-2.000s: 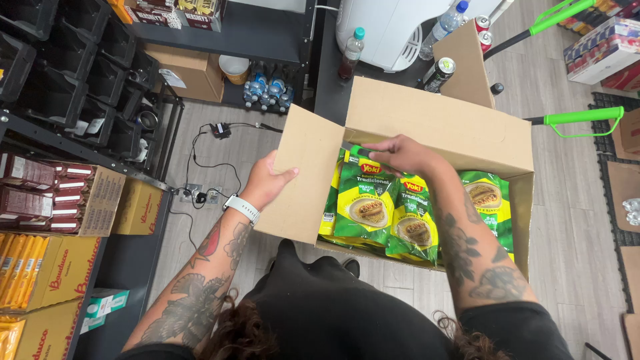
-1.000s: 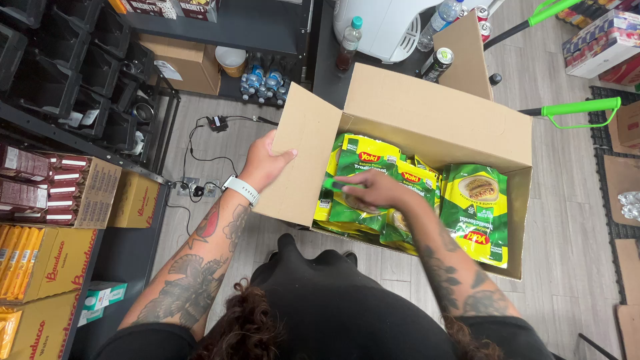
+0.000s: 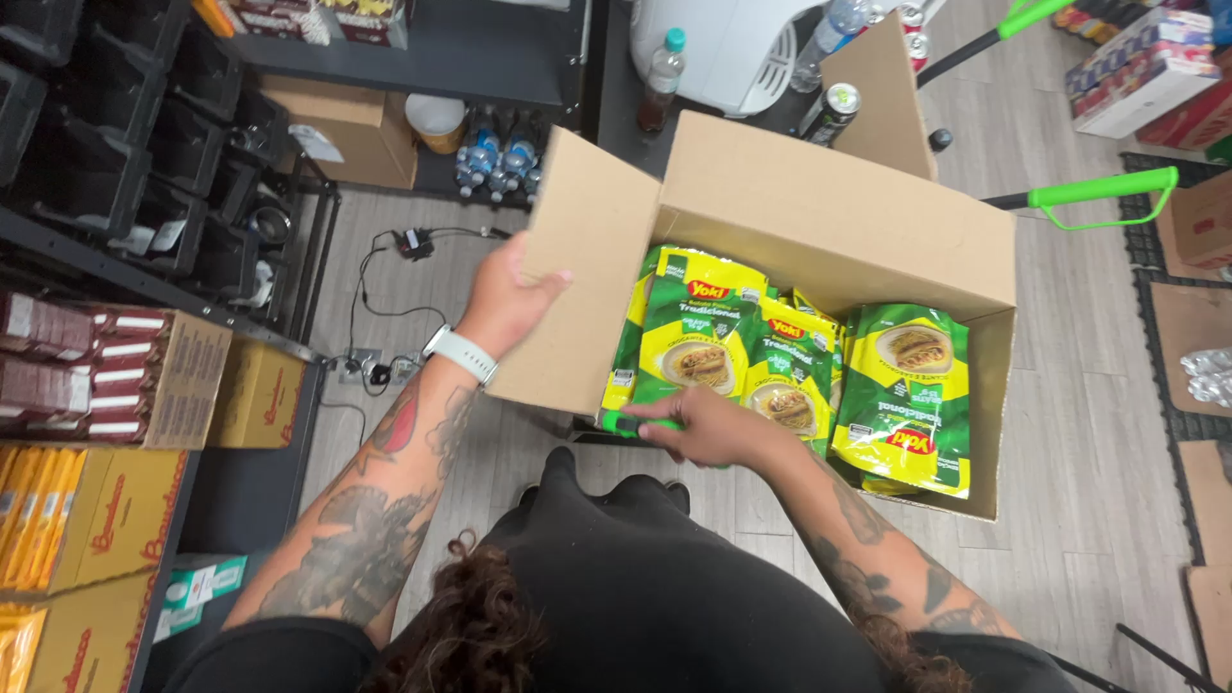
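An open cardboard box [image 3: 837, 212] holds several green and yellow Yoki snack pouches [image 3: 703, 327]. My left hand [image 3: 510, 298] grips the raised left side flap [image 3: 592, 279], thumb on its inner face and fingers hidden behind it. In my right hand [image 3: 707, 428] is a green and black handheld tool [image 3: 630, 423], probably a box cutter; its blade cannot be made out. That tool lies at the lower left corner of the box, by the foot of the flap.
Black shelving with bins [image 3: 87, 135] and snack cartons [image 3: 115, 520] stands left. Behind the box are a bottle [image 3: 662, 82], a can [image 3: 830, 114] and a white appliance [image 3: 722, 48]. Green-handled bars [image 3: 1097, 192] reach in at right. Cables [image 3: 366, 279] lie on the floor.
My right hand has moved with the green tool from the back left corner of the box, across the pouches, to the near left corner. My left hand has stayed on the flap.
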